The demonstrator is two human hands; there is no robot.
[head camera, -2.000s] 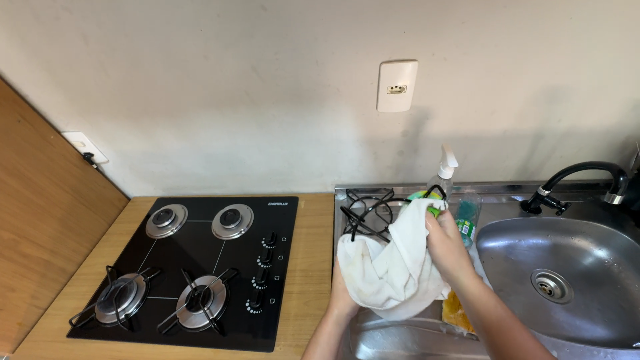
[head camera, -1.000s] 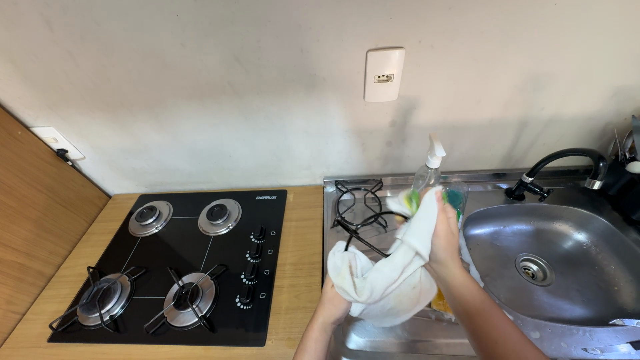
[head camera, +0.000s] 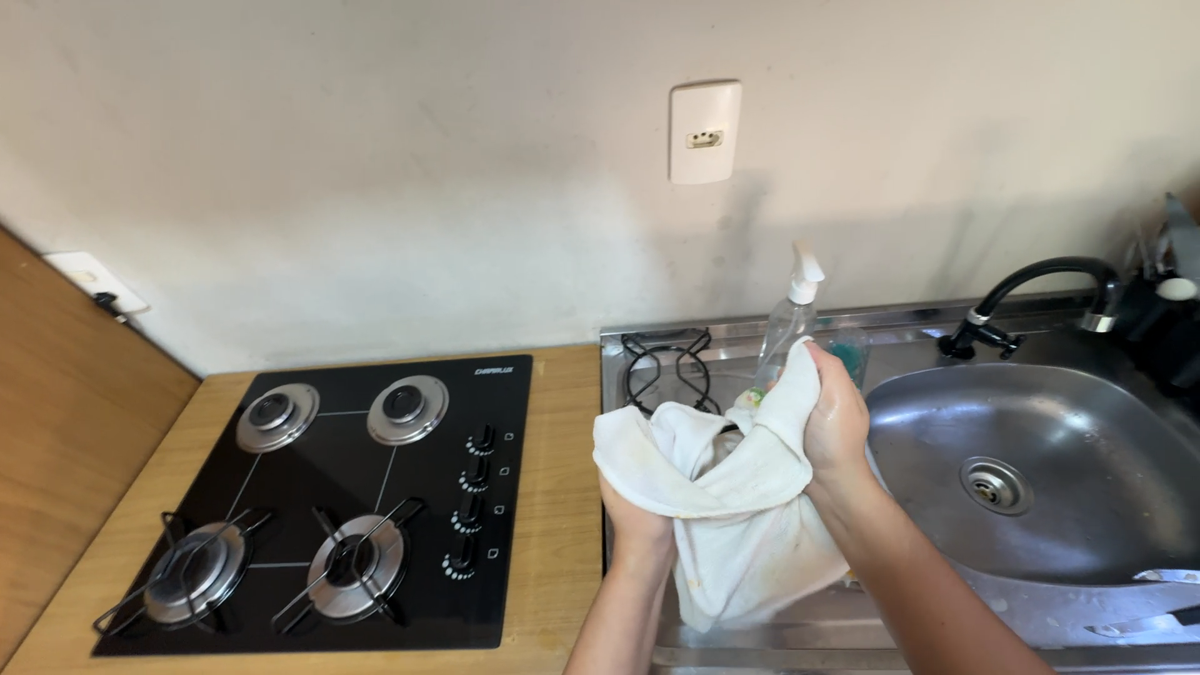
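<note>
A white cloth [head camera: 750, 487] is bunched between my two hands above the steel drainboard. My left hand [head camera: 637, 520] supports its left side from below, the fingers hidden under the fabric. Around its upper right edge, my right hand [head camera: 834, 412] is closed. A small dark piece of a black wire pot grate shows within the folds; the rest of it is covered. Behind the cloth, another black wire grate [head camera: 667, 370] lies on the drainboard. A clear pump bottle [head camera: 786, 328] with a white head stands beside it.
The black glass cooktop [head camera: 356, 478] at left has grates on its two front burners. At right is the steel sink [head camera: 1078, 450] with a black faucet [head camera: 1041, 272]. A knife [head camera: 1139, 623] lies by the sink's front edge. A teal item [head camera: 848, 356] stands behind my right hand.
The black grate held with the cloth showed above it one second ago; now the cloth covers nearly all of it. The cloth is spread wider between my hands.
</note>
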